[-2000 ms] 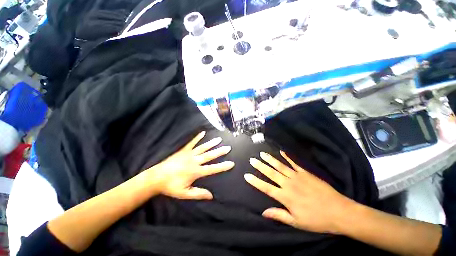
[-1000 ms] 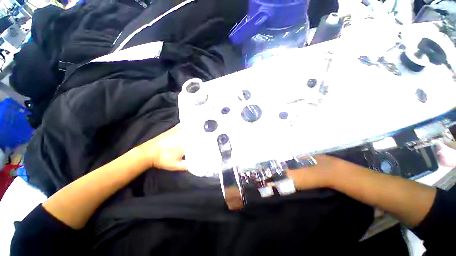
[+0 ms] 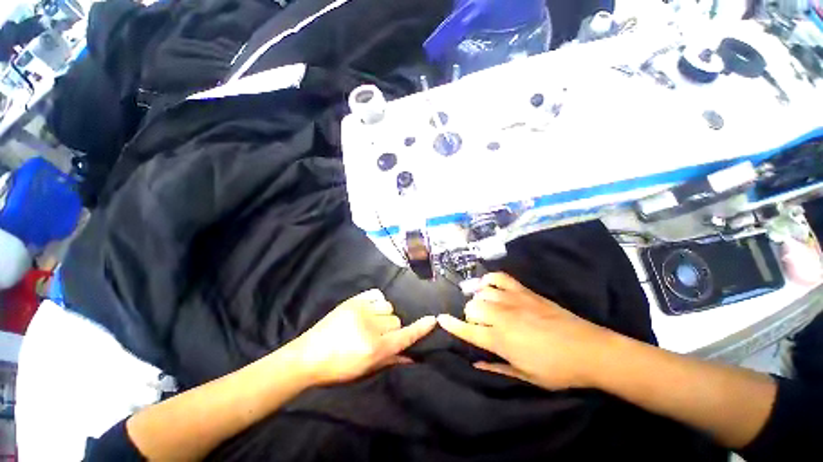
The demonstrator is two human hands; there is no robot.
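The black garment body (image 3: 244,207) covers the table and lap and runs under the head of the white sewing machine (image 3: 577,135). My left hand (image 3: 356,338) rests on the cloth just in front of the needle area, fingers curled, index finger pointing right. My right hand (image 3: 514,325) is on the cloth at the right, fingers bent close to the presser foot area (image 3: 460,262). Both index fingertips nearly meet on the cloth. Each hand seems to pinch the black cloth, though thumbs are partly hidden. The needle itself cannot be made out.
A black phone-like device (image 3: 713,272) lies on the white table right of the cloth. A purple-topped clear container (image 3: 501,32) stands behind the machine. A white strip (image 3: 257,83) lies on the garment at upper left. A blue crate (image 3: 41,200) and white fabric (image 3: 77,379) are at left.
A second ago the machine head hid both hands; now they show in front of it. Compared with two seconds ago, when they lay flat with fingers spread, the fingers are curled and the hands closer together.
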